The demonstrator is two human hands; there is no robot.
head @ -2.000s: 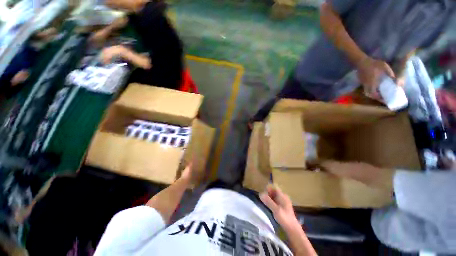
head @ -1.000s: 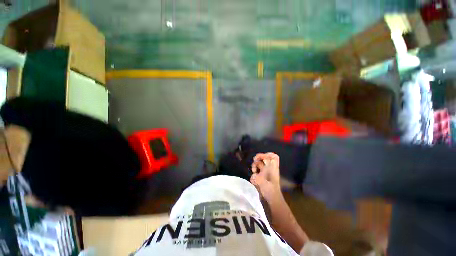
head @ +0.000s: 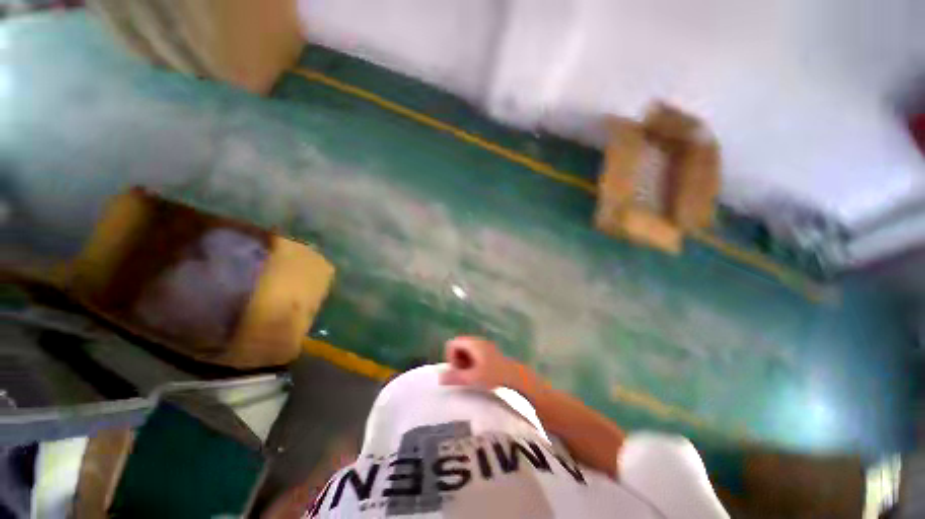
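My right hand (head: 473,363) is curled into a loose fist in front of my white shirt, at the lower middle. Nothing can be seen in it. My left hand is not in view; only a blurred skin-coloured patch shows at the lower left beside the shirt. An open brown carton (head: 289,304) stands on the floor at the left, with something greyish and blurred inside. It is apart from my right hand.
A smaller open carton (head: 700,182) stands by a yellow floor line at the upper right. A large carton (head: 243,41) is at the upper left. A metal-edged bench or cart (head: 86,418) with a dark green panel is at the lower left. White surfaces fill the top right.
The view has swung from the benches, workers and red stools to a green walkway. My right hand has left the carton edge it was at. My left hand has gone out of view.
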